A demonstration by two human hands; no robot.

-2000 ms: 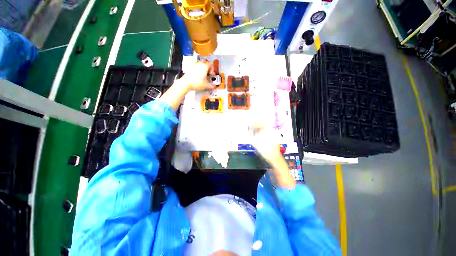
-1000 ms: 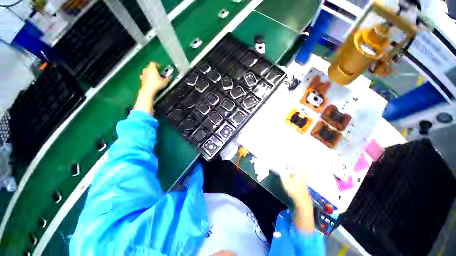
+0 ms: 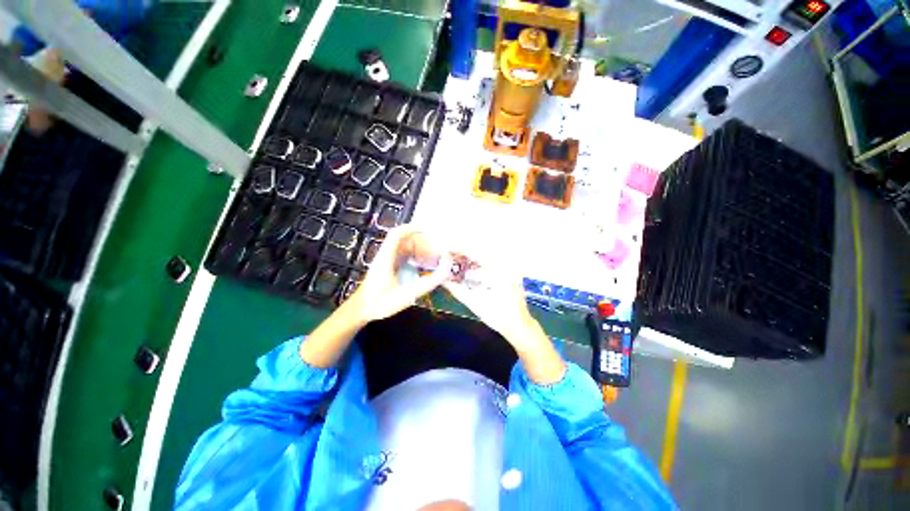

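Note:
My left hand (image 3: pixel 397 282) and my right hand (image 3: pixel 498 302) meet over the near edge of the white-covered bench (image 3: pixel 469 225). Between their fingertips is a small housing (image 3: pixel 455 267), partly hidden and blurred by glare. Behind them the gold press head (image 3: pixel 521 85) stands down over the back left nest (image 3: pixel 507 137), where a pale-faced housing shows. Three more nests stand beside it: a lighter orange one (image 3: pixel 494 184) and two brown ones. The black blister tray (image 3: pixel 324 185) to the left holds several silver-rimmed housings.
The green conveyor (image 3: pixel 190 235) curves along the left with spaced housings. Stacked black trays (image 3: pixel 743 245) stand to the right. Pink pieces (image 3: pixel 626 212) lie at the bench's right side. A keypad device (image 3: pixel 612 351) and red button (image 3: pixel 606 309) are at the near right edge. Blue posts flank the press.
My left hand has moved from the conveyor to the bench's near edge and meets my right hand at a housing. The press head now stands over the back left nest. The view has turned right.

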